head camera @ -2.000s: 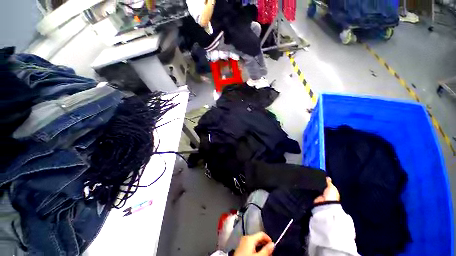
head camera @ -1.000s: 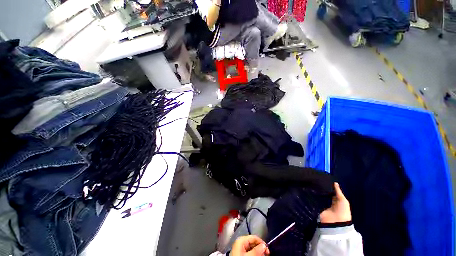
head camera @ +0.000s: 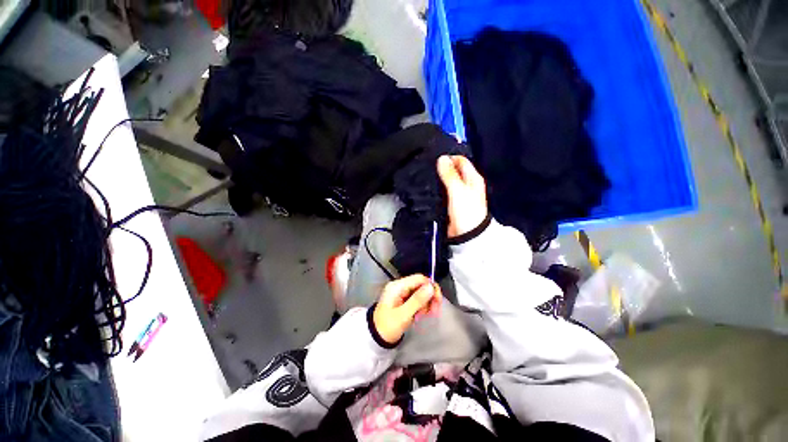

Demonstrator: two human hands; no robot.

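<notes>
My left hand [head camera: 404, 309] pinches a thin pale threading tool [head camera: 434, 248], which points up towards the black garment. My right hand [head camera: 464, 197] grips the gathered band of the black garment [head camera: 416, 207], just above and to the right of the tool. A thin black cord [head camera: 373, 250] loops beside the garment near my left hand. I cannot tell whether the tool's tip is inside the band. The garment runs on into a black pile [head camera: 294, 112] ahead of my knees, with small white loops showing.
A blue crate [head camera: 661, 129] with black garments stands at front right. A white table [head camera: 160, 259] at left bears a black drawstring bundle [head camera: 52, 207], denim [head camera: 60, 397] and a small pink-and-dark tool [head camera: 148, 337]. A clear plastic bag [head camera: 615, 292] lies at right.
The view has tilted down and shifted right, so my sleeves and lap now show. The tool, still in my left hand, now points upward and is closer to the garment. My right hand still holds the band.
</notes>
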